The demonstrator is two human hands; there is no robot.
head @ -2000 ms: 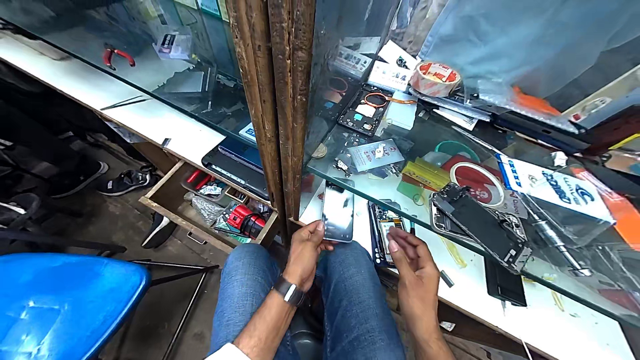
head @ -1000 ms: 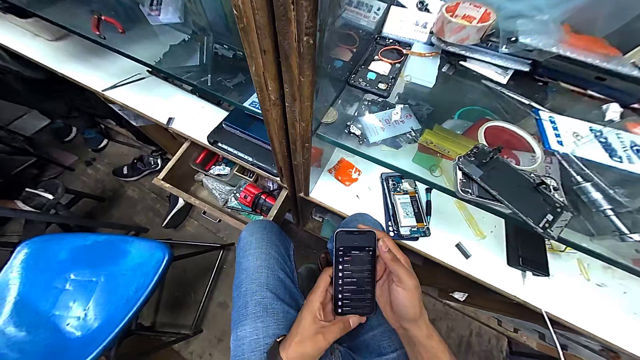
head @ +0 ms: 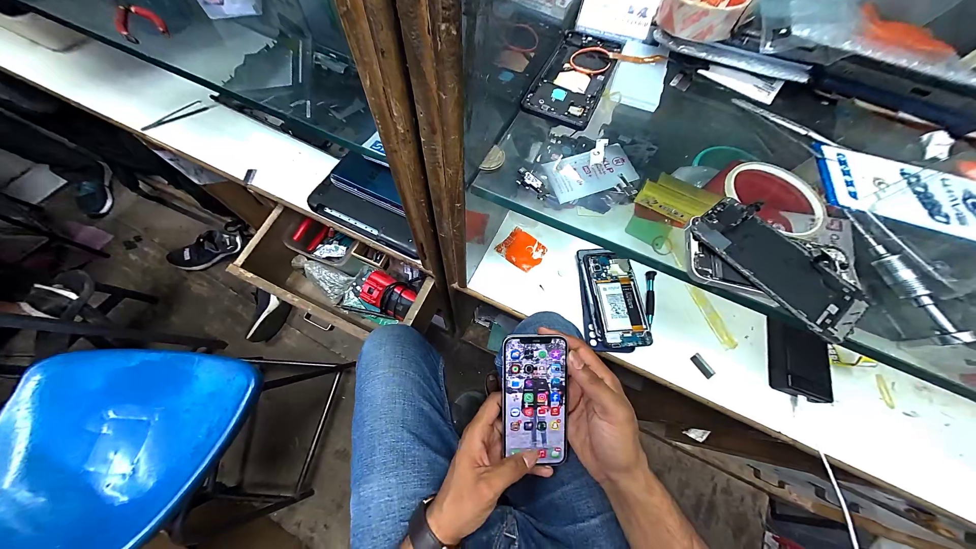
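Observation:
A smartphone [head: 535, 400] with a lit screen of app icons is held upright over my lap. My left hand [head: 484, 465] grips its lower left side, the thumb lying on the bottom of the screen. Along the phone's right edge, my right hand [head: 602, 404] supports it with the fingers near the top corner. On the white counter just beyond lies an opened phone [head: 616, 305] with its battery and boards exposed. Beside that is a small screwdriver [head: 650, 293]. An orange packet [head: 521, 248] lies to its left.
A glass shelf [head: 564, 221] above the counter holds phone parts, tape rolls and a detached phone screen assembly [head: 778, 263]. At left are an open wooden drawer [head: 297, 301] with a red tool [head: 387, 293], and a blue chair [head: 122, 442]. A black phone [head: 799, 358] lies at right.
Two seconds ago my right hand was apart from the phone; now both hands hold it. The screen has gone from a dark list one second ago to the app icons.

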